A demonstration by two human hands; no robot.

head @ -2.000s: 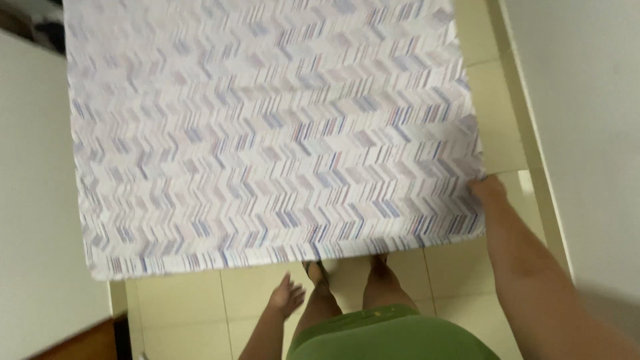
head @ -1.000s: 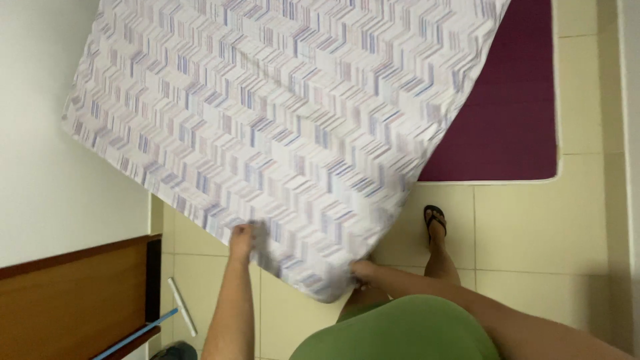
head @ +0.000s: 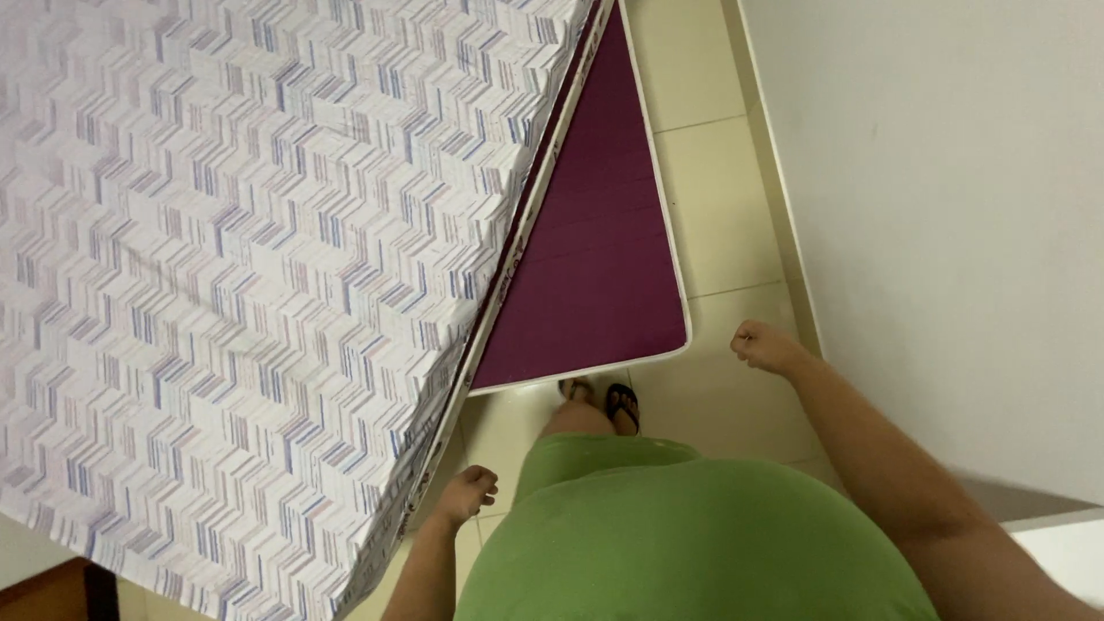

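A mattress in a white fitted sheet with a blue and grey zigzag pattern (head: 285, 259) fills the left half of the head view and lies askew on a purple base with white piping (head: 595, 259). My left hand (head: 468, 494) hangs just right of the mattress's lower side edge, fingers loosely curled around nothing. My right hand (head: 764, 347) is curled closed and empty, over the floor to the right of the base's near corner. A strip of the mattress's maroon and white side band, bearing writing, shows below the sheet.
Light tiles cover the floor (head: 716, 207) between the base and the pale wall (head: 931, 190) at the right. At the lower left a brown wooden piece of furniture (head: 43, 595) shows beyond the mattress. My sandalled feet (head: 623, 407) stand by the base's near edge.
Both hands have let go of the mattress, which they gripped near its corner one second ago. The right hand has moved away to the right. The purple base, covered two seconds ago, now partly shows.
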